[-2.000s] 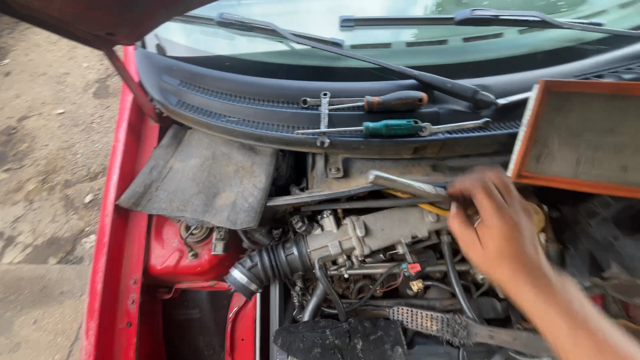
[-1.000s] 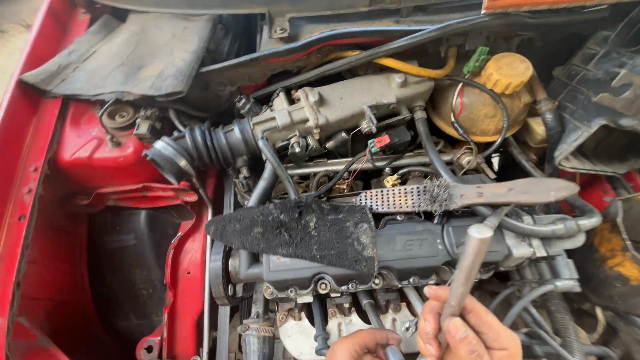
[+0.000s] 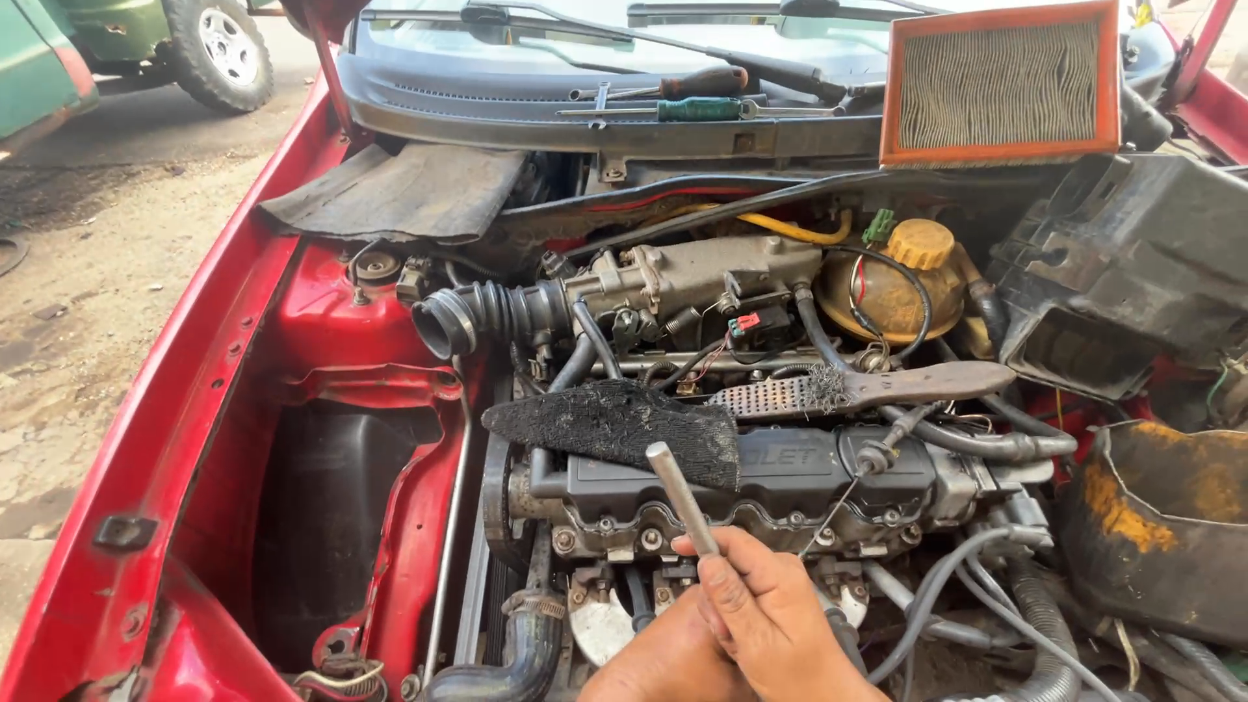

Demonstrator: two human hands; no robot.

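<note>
My right hand (image 3: 770, 604) is closed around a bare metal rod (image 3: 682, 497), whose upper end points up and left over the engine. My left hand (image 3: 658, 653) is low beside it, partly behind the right; its fingers are hidden. Above the rod's end a black textured cloth (image 3: 624, 429) lies over the valve cover (image 3: 809, 463). A wire brush (image 3: 858, 390) with a worn wooden handle rests along the cover's rear edge. A spark plug wire boot (image 3: 877, 453) lies on the cover. Behind these is the intake manifold (image 3: 721, 268) with a ribbed rubber hose (image 3: 507, 312).
Screwdrivers, one green-handled (image 3: 700, 109), and a small wrench (image 3: 601, 102) lie on the cowl. An orange-framed air filter (image 3: 999, 83) leans at the back right. A black air box (image 3: 1121, 263), a coolant tank (image 3: 892, 292), a cut container (image 3: 1160, 546) and a rubber sheet (image 3: 400, 190) surround the engine.
The view has swung up and back. Two seconds ago a hand was over the manifold with a metal tool; now the hands are low at the front, the rod in the right.
</note>
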